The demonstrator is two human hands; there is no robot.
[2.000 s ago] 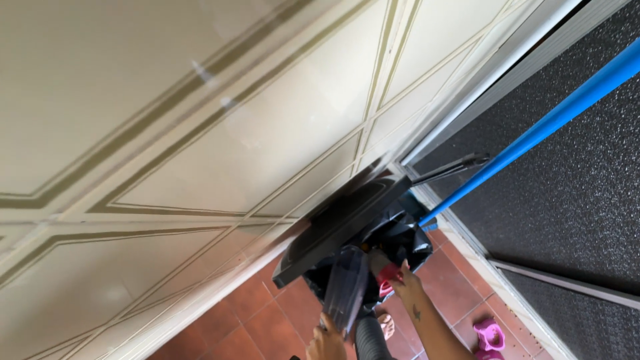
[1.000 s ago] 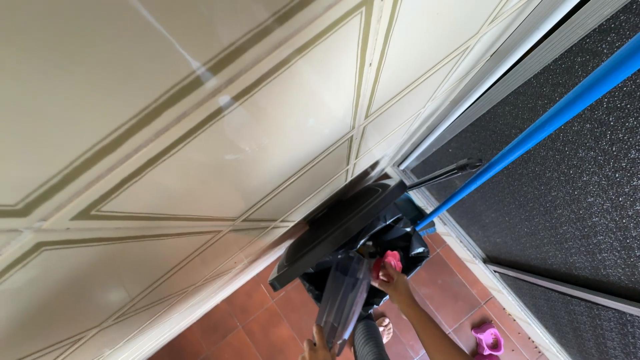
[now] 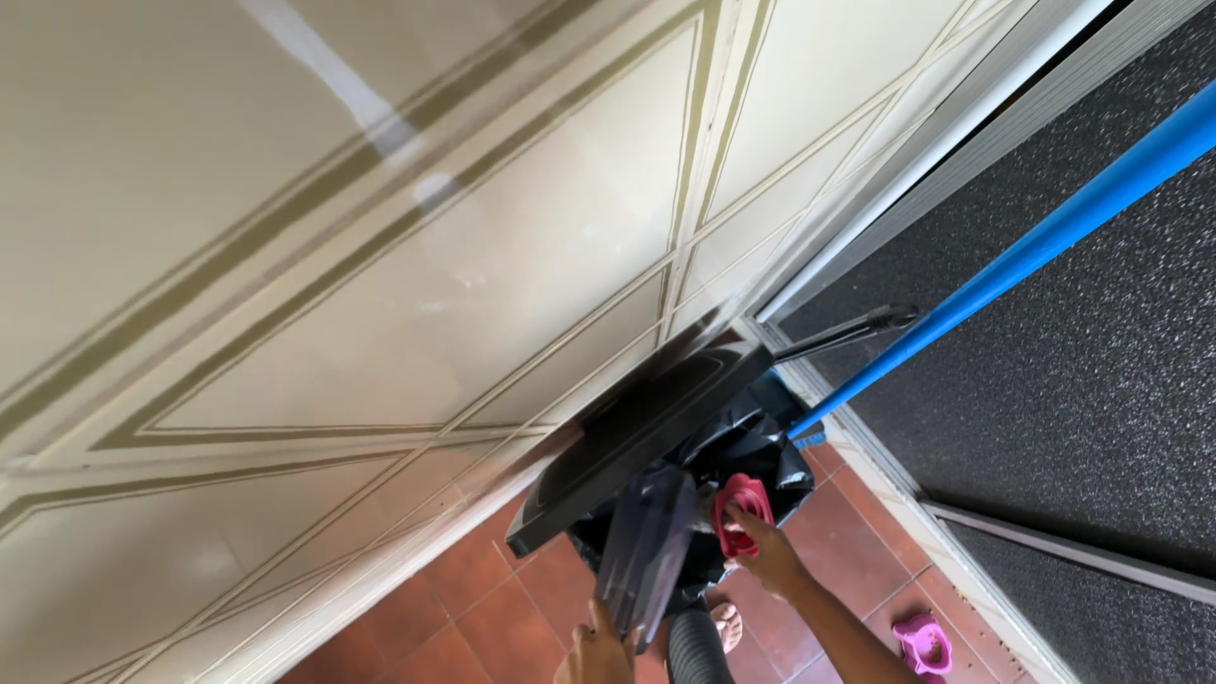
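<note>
My left hand grips the lower end of a clear plastic container, which looks like a vacuum cleaner's dust bin and reaches over the open trash bin. My right hand holds a pinkish-red plastic bowl over the bin's right part; its contents cannot be made out. The trash bin is lined with a black plastic bag. Its dark lid stands raised against the tiled wall. A gray ribbed hose runs down between my hands.
A broom's blue pole slants behind the bin, beside a black handle. A pink pet bowl with brown bits sits on the terracotta floor. Cream wall tiles rise left; a dark textured door panel stands right. A bare foot shows below.
My right hand was lower inside the bin's mouth; it has come up and right, and the red bowl now shows clearly in it. My left hand still holds the clear container.
</note>
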